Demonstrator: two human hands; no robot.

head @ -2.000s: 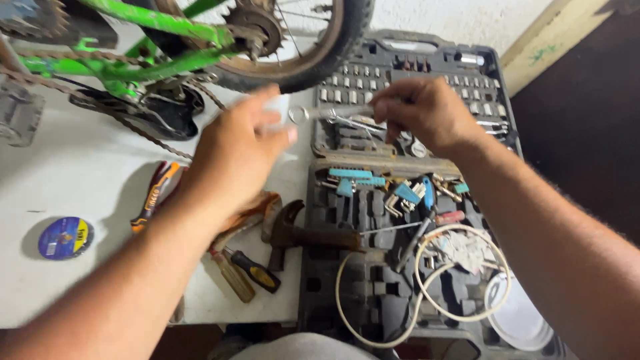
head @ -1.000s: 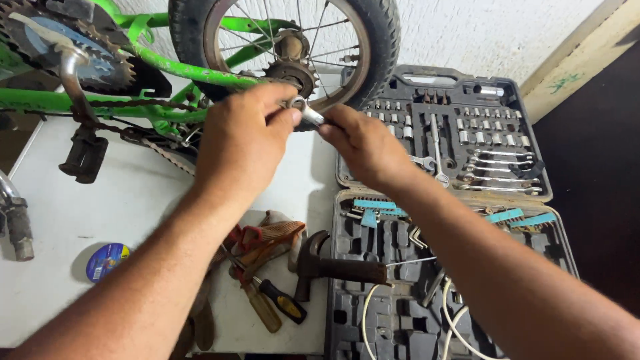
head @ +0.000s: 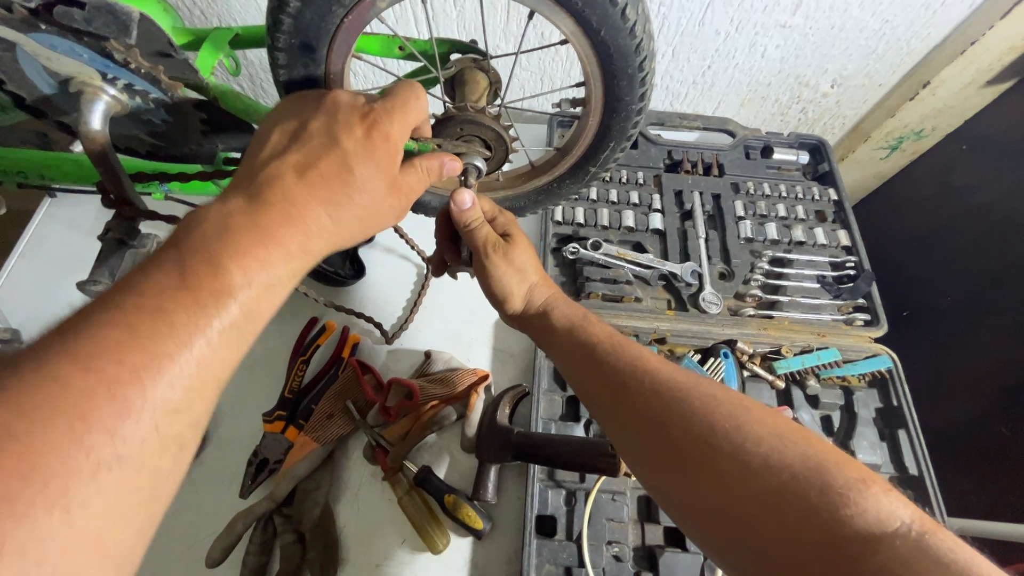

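My left hand [head: 344, 160] is curled at the rear axle, its thumb against a metal ring [head: 474, 166] over the axle end; what its hidden fingers hold cannot be told. Just below, my right hand [head: 488, 240] pinches a small metal part at the ring with thumb and finger. A wrench's open jaw [head: 460, 272] shows under that hand. Behind both hands are the rear sprocket [head: 500, 136] and the wheel's black tire [head: 632, 88]. The green bicycle frame [head: 48, 168] lies left, and its loose chain [head: 420, 296] hangs onto the white table.
An open black tool case [head: 880, 304] with sockets, wrenches and a ratchet [head: 700, 248] fills the right. Nearer lie combination pliers [head: 280, 432], work gloves [head: 320, 488], screwdrivers [head: 456, 508] and a hammer [head: 560, 452] reaching over the case edge. The crank arm [head: 104, 144] stands left.
Two seconds ago my right hand held a combination wrench over the case. Both hands have since come together and now are at the rear axle. The view has shifted toward the wheel.
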